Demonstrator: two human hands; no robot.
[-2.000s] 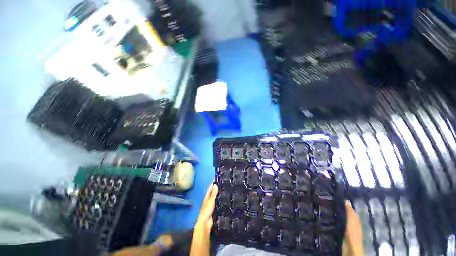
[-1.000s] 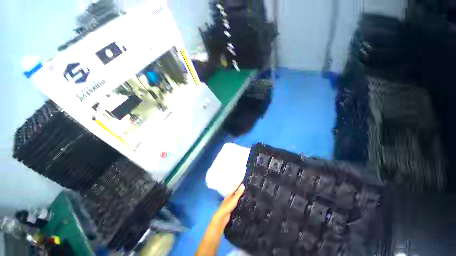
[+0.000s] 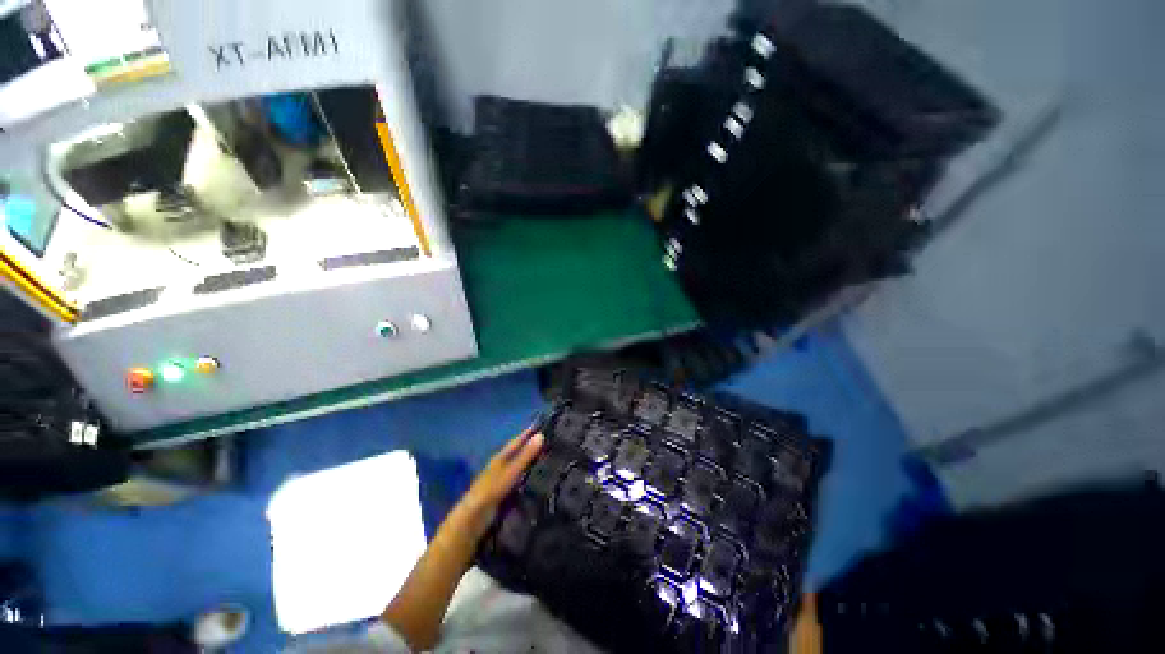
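A wide black blister tray (image 3: 658,498) with rows of pockets is held tilted in front of me, low in the view. Small square dark parts show in pockets along its far rows. My left hand (image 3: 479,498) grips the tray's left edge with the fingers at its upper left corner. My right hand (image 3: 806,626) is at the tray's lower right edge; only a small part of it shows, the rest is hidden or cut off by the picture's bottom edge.
The grey-white machine (image 3: 275,339) with lit buttons stands at left on a green-matted bench (image 3: 562,288). A black tray stack (image 3: 543,153) sits on the mat. A tall stack with white labels (image 3: 792,179) stands behind right. A white stool top (image 3: 348,543) is below the machine.
The view has turned and come closer to the machine and the green bench. The tray has stayed in my hands and moved with me. My right hand shows again at its edge.
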